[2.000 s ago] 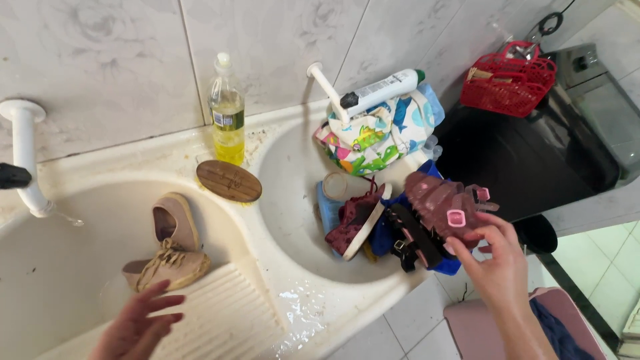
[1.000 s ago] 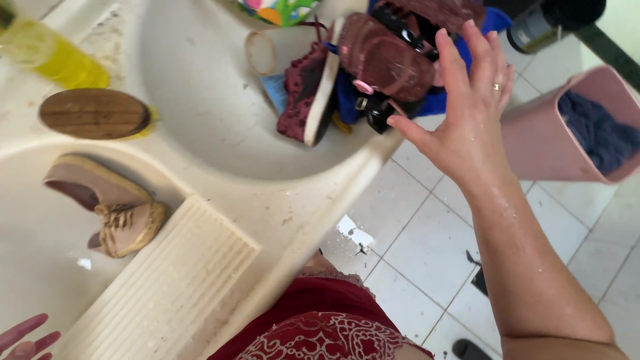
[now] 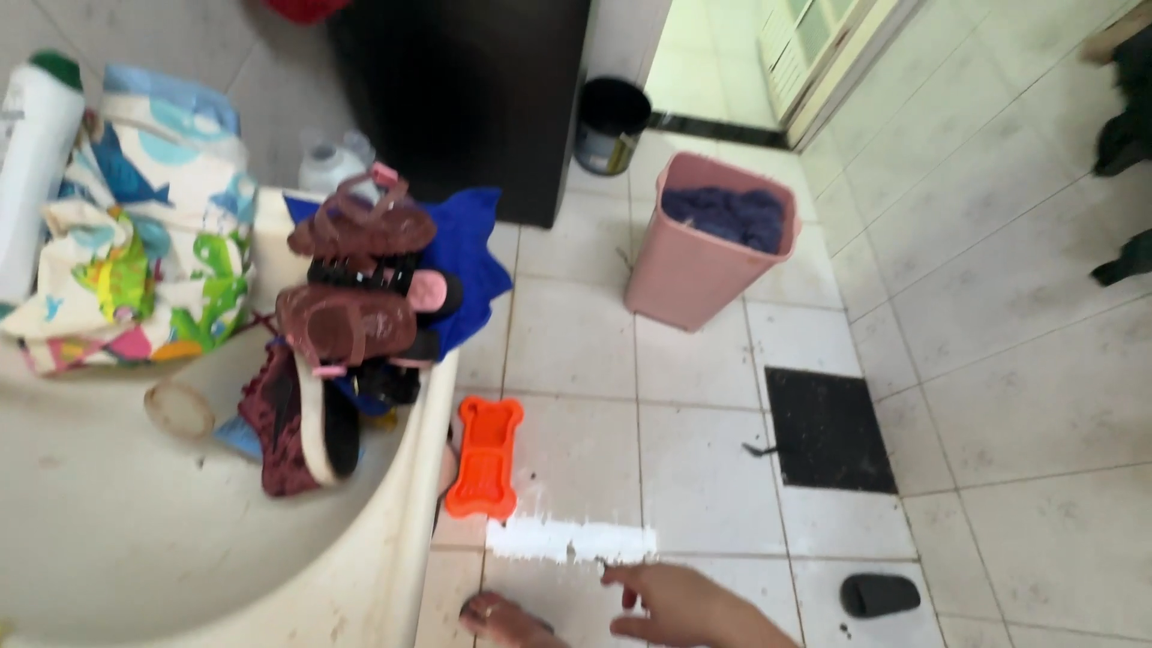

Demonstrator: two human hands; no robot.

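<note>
My right hand [image 3: 670, 603] is over the floor tiles at the bottom, its fingers apart, with nothing seen in it. My left hand is out of view. Two translucent maroon jelly sandals [image 3: 364, 229] rest on the basin's right rim, over black sandals, one with a pink insole [image 3: 427, 292], and a blue sheet [image 3: 472, 261]. A maroon lace-up shoe [image 3: 279, 427] with a white-edged sole lies on its side in the white basin [image 3: 297, 576]. Next to it are a pale ring-shaped rim [image 3: 178, 409] and something light blue.
A cartoon-print fabric item [image 3: 153, 261] and a white bottle [image 3: 36, 171] lie at left. On the floor are an orange bone-shaped tray [image 3: 486, 459], a pink bin [image 3: 697, 270] with dark cloth, a black bucket [image 3: 612, 126], a dark slipper [image 3: 880, 596] and a foot [image 3: 504, 619].
My right hand has moved away from the sandals and is now low over the floor. My left hand has left the view. The view has swung right.
</note>
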